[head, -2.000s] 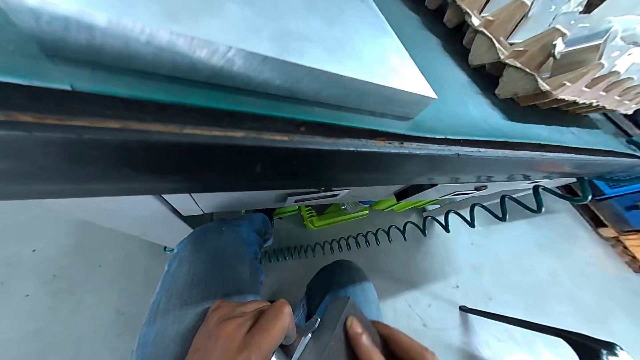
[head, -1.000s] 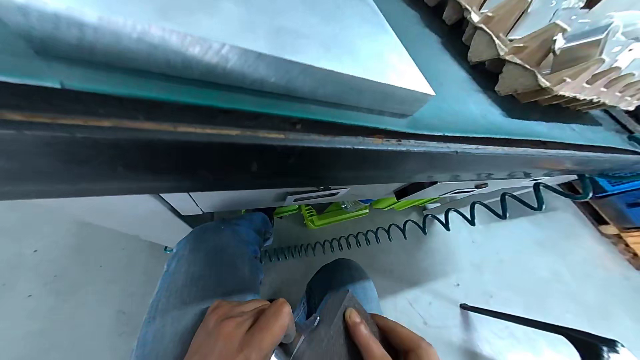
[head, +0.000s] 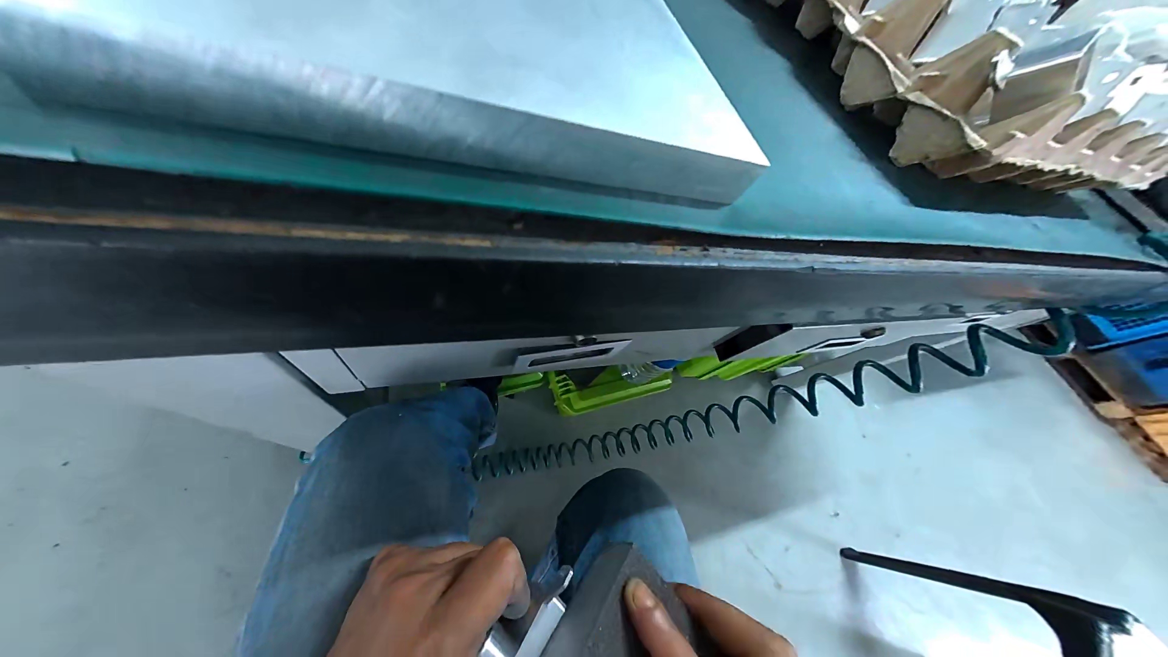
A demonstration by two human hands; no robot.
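Low in the view, above my jeans-clad knees, my left hand (head: 438,593) is closed around a shiny metal part (head: 540,625), whose far end is cut off by the lower edge. Close beside it on the right, my right hand (head: 703,625) grips a dark grey block (head: 607,593), with a finger laid on its face. The block's slanted edge lies against or very near the metal part; whether they touch I cannot tell. Its lower end is out of view.
A thick metal plate (head: 438,82) lies on the green-topped workbench (head: 785,192), with a cardboard divider tray (head: 967,100) of clear-wrapped items at right. Below hang a coiled dark green hose (head: 730,415) and drawers (head: 474,356). Bright green bins (head: 611,392), a blue crate (head: 1127,356) and a black chair leg (head: 967,579) stand lower.
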